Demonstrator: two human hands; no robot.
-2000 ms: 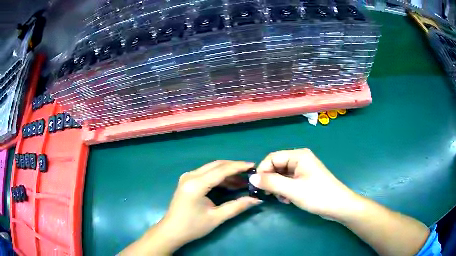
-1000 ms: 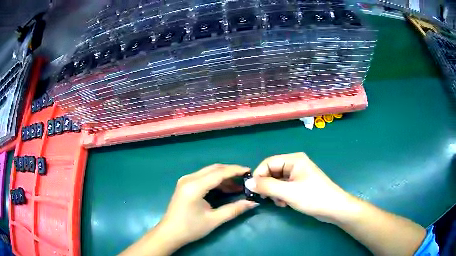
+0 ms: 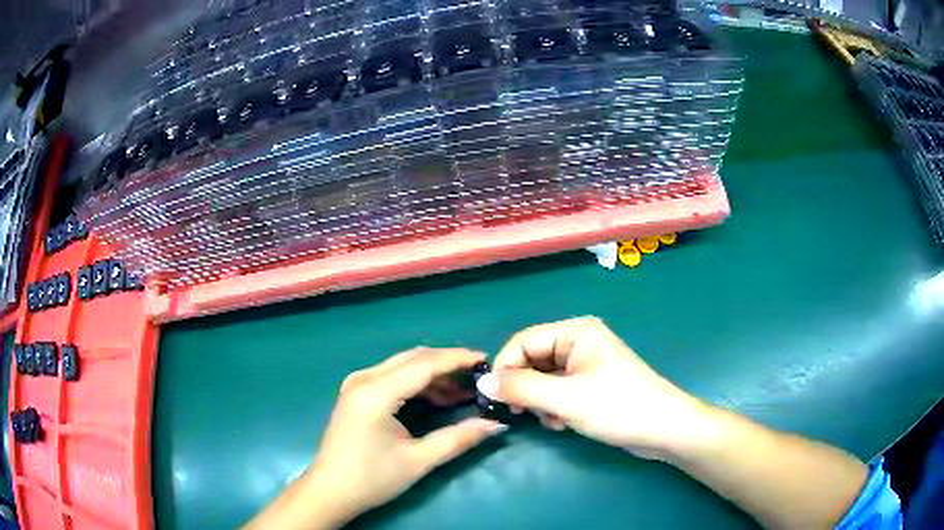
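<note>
A small black device unit [image 3: 487, 400] is held upright above the green bench top [image 3: 311, 383]. My left hand [image 3: 399, 424] grips it between the thumb at its lower end and a finger at its upper end. My right hand [image 3: 580, 383] touches the unit from the right with thumb and forefinger. The right fingertips cover part of its face, so I cannot tell whether they hold any small piece.
A red tray [image 3: 98, 414] with rows of black units stands at left. A tall pile of clear blister trays [image 3: 435, 145] rests on a pinkish-red support [image 3: 445, 252] behind the hands. Yellow discs [image 3: 629, 255] and a white scrap [image 3: 603, 255] lie by its right end. Another clear tray stack [image 3: 906, 124] stands far right.
The bench, trays and hands have shifted slightly left in the view. Both hands keep nearly the same hold on the black unit.
</note>
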